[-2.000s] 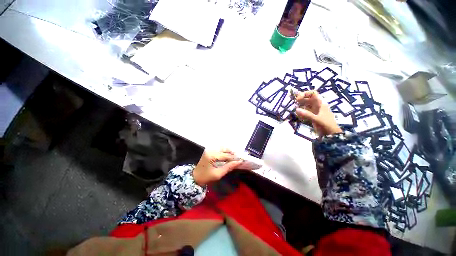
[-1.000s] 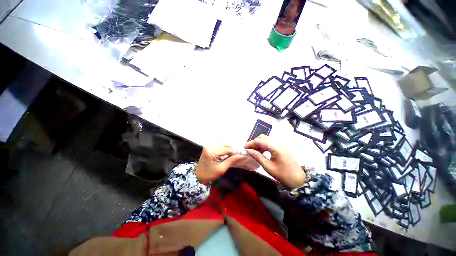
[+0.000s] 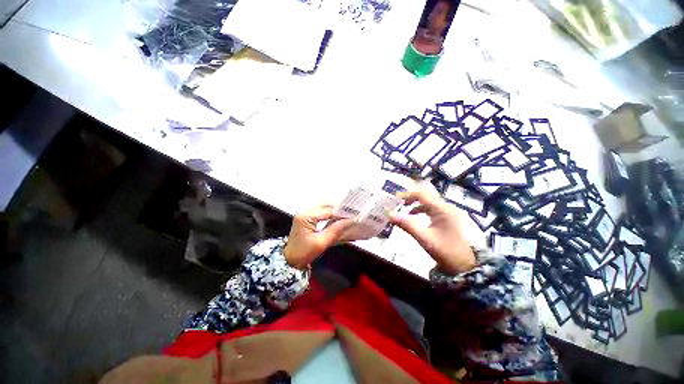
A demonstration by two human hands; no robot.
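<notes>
My left hand [image 3: 311,234] holds a white label sheet [image 3: 360,212] with faint grey printed blocks, pinched between thumb and fingers near the table's front edge. My right hand [image 3: 435,225] pinches the sheet's right part with thumb and forefinger; whether a label is lifted off it cannot be told. The dark blank tags [image 3: 391,187] lie just behind the sheet, mostly hidden by it and my right hand. A large loose heap of labelled tags [image 3: 501,175], white centres in black frames, spreads to the right.
The phone [image 3: 437,22] stands in a green tape roll [image 3: 421,60] beyond the work. An open brown box [image 3: 631,129] is at the right. White card sheets [image 3: 276,34] and a clear plastic bag [image 3: 174,39] lie at the upper left. Crumpled clear plastic [image 3: 592,26] is at the upper right.
My right hand has come from the tag heap to the label sheet. The sheet is now raised and turned so its print shows. The single tags at the front edge are more covered.
</notes>
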